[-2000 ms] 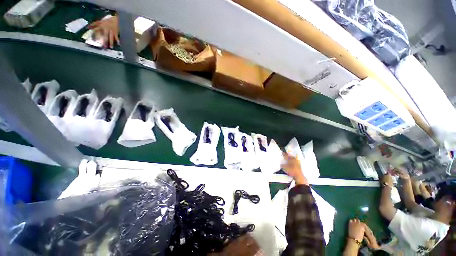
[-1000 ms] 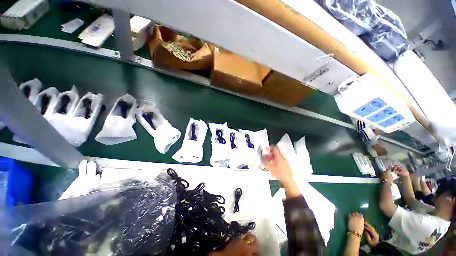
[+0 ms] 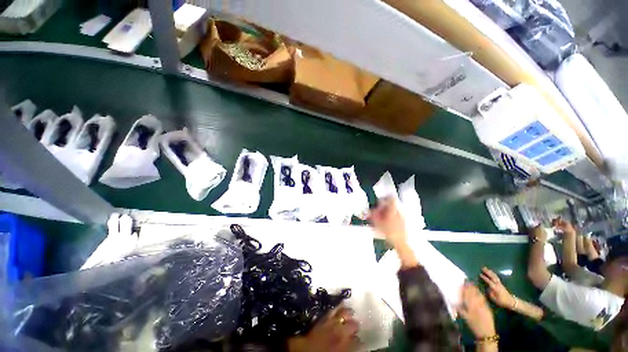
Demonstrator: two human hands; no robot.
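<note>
White pouches (image 3: 196, 169) lie in a row on the green belt, each with a small black coiled cable (image 3: 246, 168) on or in its upper part. Two white pouches (image 3: 411, 199) farther right show no cable. My right hand (image 3: 387, 221) is over the belt's near edge, just left of these two; its fingers are blurred and its grip is unclear. A tangled black cable pile (image 3: 275, 292) lies on a white sheet (image 3: 348, 265). My left hand (image 3: 334, 331) is low at the pile's right edge, partly cut off by the frame; its fingertips are unclear.
A clear plastic bag (image 3: 165, 292) and blue tote (image 3: 21, 247) are at left. Brown cartons (image 3: 327, 82) stand beyond the belt. A power strip (image 3: 527, 134) hangs on the shelf. A neighbour's hands (image 3: 476, 306) are close to my right forearm; another person is farther right.
The pouches have moved left along the belt. One more cable shows on the middle group. The single cable on the white sheet is gone. The neighbour's hands have moved closer to my right arm.
</note>
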